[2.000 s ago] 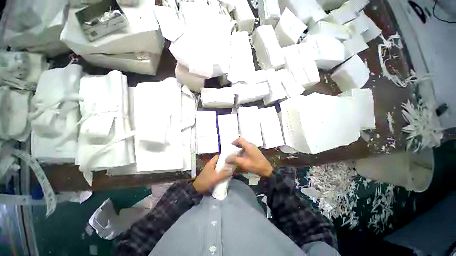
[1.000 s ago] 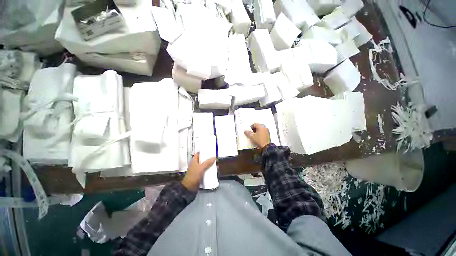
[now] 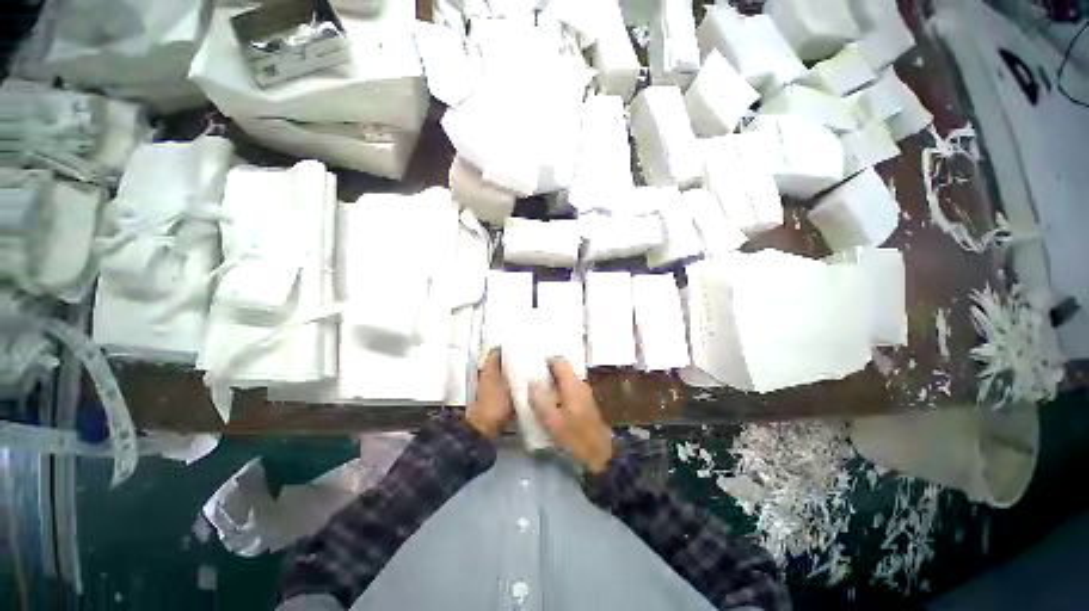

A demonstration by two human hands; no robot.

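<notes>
A narrow white block of cut pieces (image 3: 524, 380) lies at the table's front edge, its near end over the edge. My left hand (image 3: 491, 400) holds its left side and my right hand (image 3: 571, 408) holds its right side. Behind my hands is a row of small white blocks (image 3: 610, 319) along the table edge. The far end of the held block overlaps the row's left blocks; the exact contact is hard to tell in the glare.
Tied white bundles (image 3: 269, 287) lie at the left. A big white panel stack (image 3: 803, 316) stands right of the row. An open box (image 3: 290, 45) sits on a tall stack at the back left. A pale bin (image 3: 961, 448) and trimmings (image 3: 794, 489) are below the right edge.
My right hand has left the small blocks in the row and come left to the block at my left hand. Both hands are now on it. The whole view has shifted slightly.
</notes>
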